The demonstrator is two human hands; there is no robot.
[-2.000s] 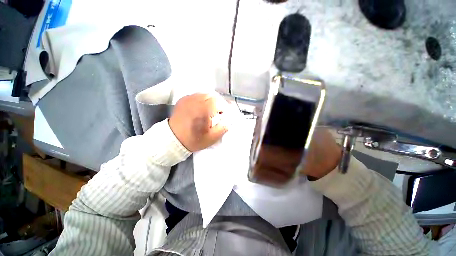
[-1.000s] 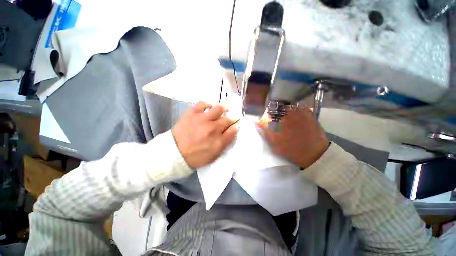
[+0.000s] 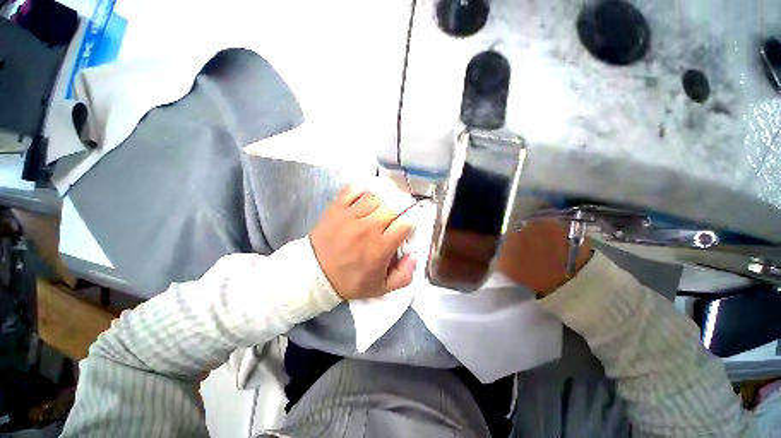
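Note:
A white fabric piece (image 3: 501,329) lies over a grey fabric panel (image 3: 184,184) at the machine's needle area, its lower corners hanging toward my lap. My left hand (image 3: 366,244) lies on the white fabric left of the needle area, fingers bent; whether it pinches the cloth is not clear. My right hand (image 3: 541,255) is under the machine head, partly hidden by the head's metal-framed part and a lever; its fingertips are hidden. The sewing machine head (image 3: 582,111) fills the upper right. The presser foot is hidden or too glared to make out.
The white table (image 3: 334,51) is strongly glared. A blue label (image 3: 92,47) is at its upper left. A dark flat box (image 3: 743,323) lies at the right. A wooden piece (image 3: 73,321) is at the lower left. Grey cloth covers my lap.
My view has shifted, so the machine head looks larger and lower than one second ago. My left hand is more curled. My right hand, clearly visible then, is now largely hidden.

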